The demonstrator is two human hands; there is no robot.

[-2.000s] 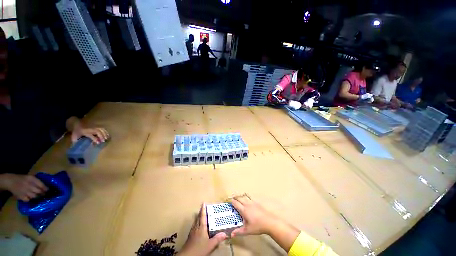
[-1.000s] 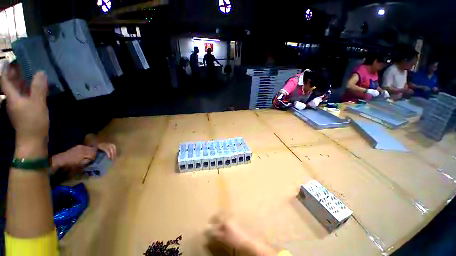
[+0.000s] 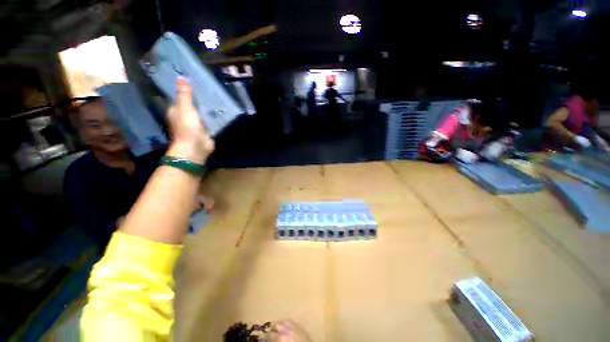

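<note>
My left hand [image 3: 190,130], with a green wristband, is raised and grips a pale hanging metal part [image 3: 197,83] by its lower left edge. The thumb lies on the face and the fingers are hidden. The part hangs tilted. My right hand [image 3: 291,331] is blurred and cut off by the bottom edge, beside a pile of small black screws or plugs [image 3: 244,332]. Its fingers cannot be made out. A light grey housing [image 3: 491,310] lies alone at right, slotted face up.
A row of housings [image 3: 326,220] stands mid-table, square openings towards me. A second hanging part [image 3: 134,117] is at left, near a person in dark clothes [image 3: 100,187]. Other people handle flat panels [image 3: 498,176] at far right. Ribbed stacks [image 3: 408,130] stand beyond the table.
The housing I held in both hands was set down at right. My left hand rose and took hold of a hanging part, now tilted. My right hand moved beside the black pile. The view swung left.
</note>
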